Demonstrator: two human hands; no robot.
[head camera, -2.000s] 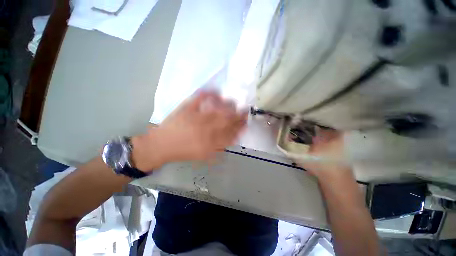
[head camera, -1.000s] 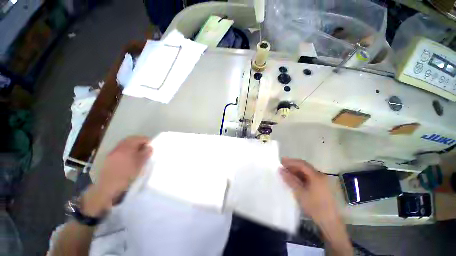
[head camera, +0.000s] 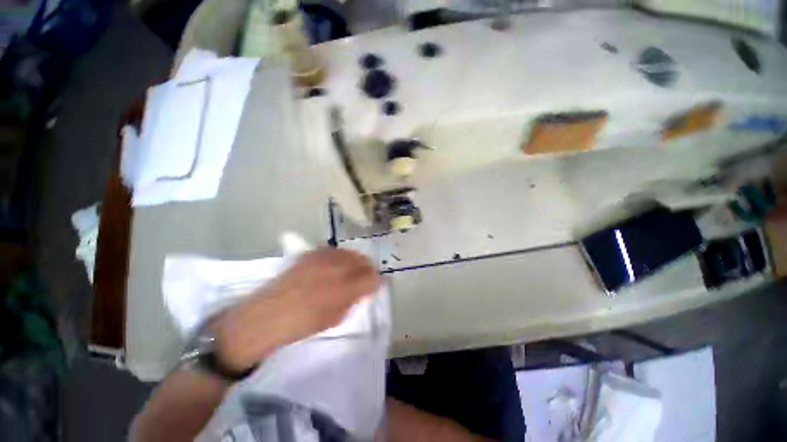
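My left hand (head camera: 298, 302), blurred and with a watch on the wrist, lies across a folded white fabric panel (head camera: 341, 375) at the table's front edge. Its fingers are bent down on the cloth's upper part, left of and below the presser foot area (head camera: 380, 211). The panel hangs over the edge towards my lap. My right forearm shows at the bottom centre and runs behind the cloth; the cloth hides my right hand.
A white piece with a dark angular line (head camera: 185, 129) lies at the table's left edge (head camera: 110, 250). The cream machine head (head camera: 483, 95) spans the back. A phone-like black rectangle (head camera: 643, 246) and small dark box (head camera: 733, 259) lie right. White pieces (head camera: 626, 401) are below the table.
The panel, earlier spread between both hands, is now folded and lower left of the needle area. My left hand has moved right across it. My right hand has gone down and left behind the cloth.
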